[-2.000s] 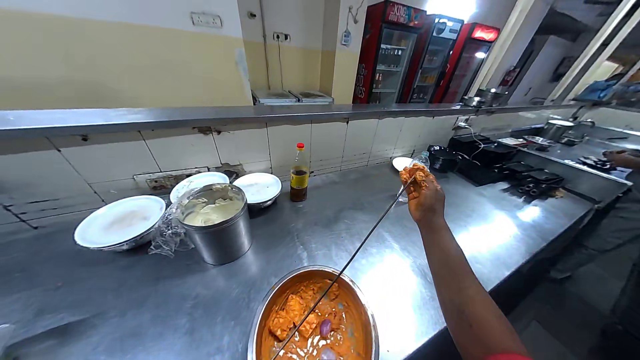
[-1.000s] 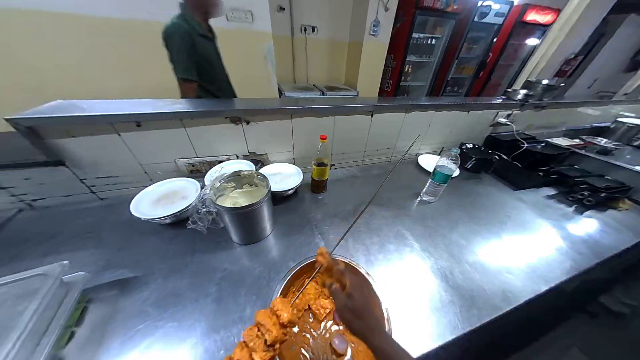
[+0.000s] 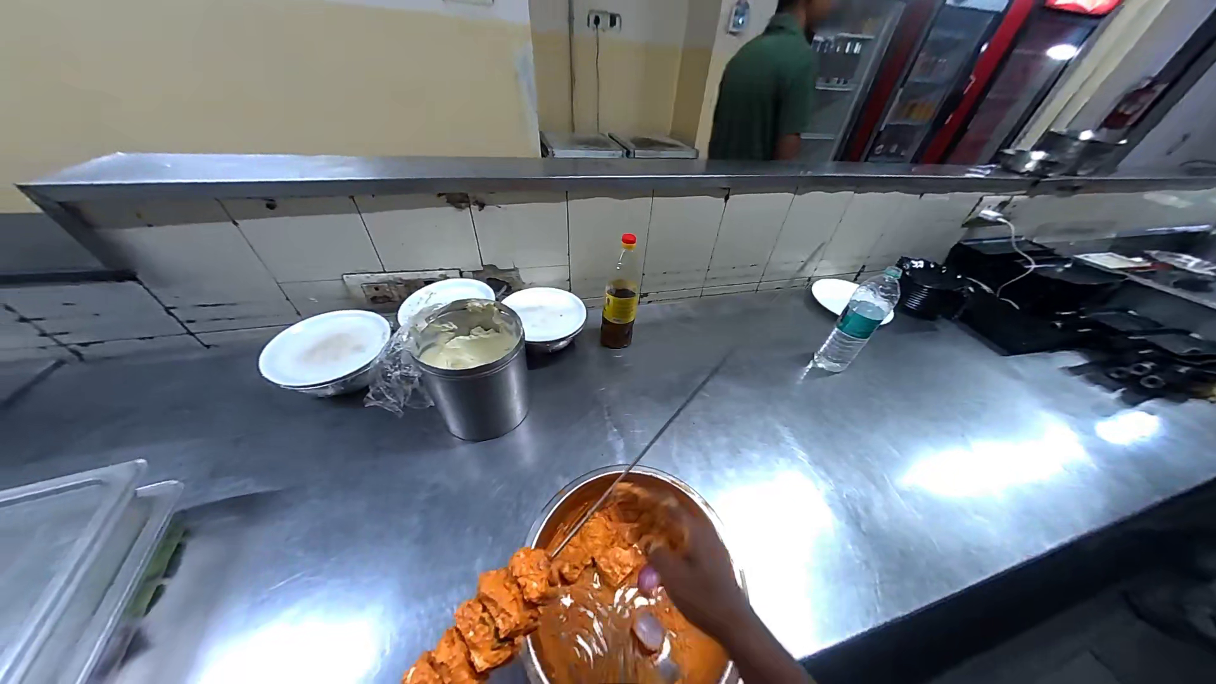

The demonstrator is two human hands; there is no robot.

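Observation:
My right hand point(image 3: 692, 560) reaches into a steel bowl point(image 3: 551, 502) of orange marinade, its fingers blurred among coated chunks point(image 3: 608, 543); whether it grips one does not show. Pink onion pieces point(image 3: 648, 629) lie beside and below the fingers. A thin metal skewer point(image 3: 676, 414) slants over the bowl, its bare end pointing up and right. Orange marinated chunks point(image 3: 492, 613) are threaded along its lower part, past the bowl's left rim. My left hand is not visible.
Behind the bowl stand a steel container of pale paste point(image 3: 480, 399), white plates on bowls point(image 3: 326, 350), a sauce bottle point(image 3: 620, 306) and a water bottle point(image 3: 860, 323). Clear plastic containers point(image 3: 66, 570) sit at left. A person in green point(image 3: 765, 90) is beyond the ledge.
My right hand, raised at the skewer's upper end two seconds ago, is now down in the bowl. The person in green has moved right behind the ledge.

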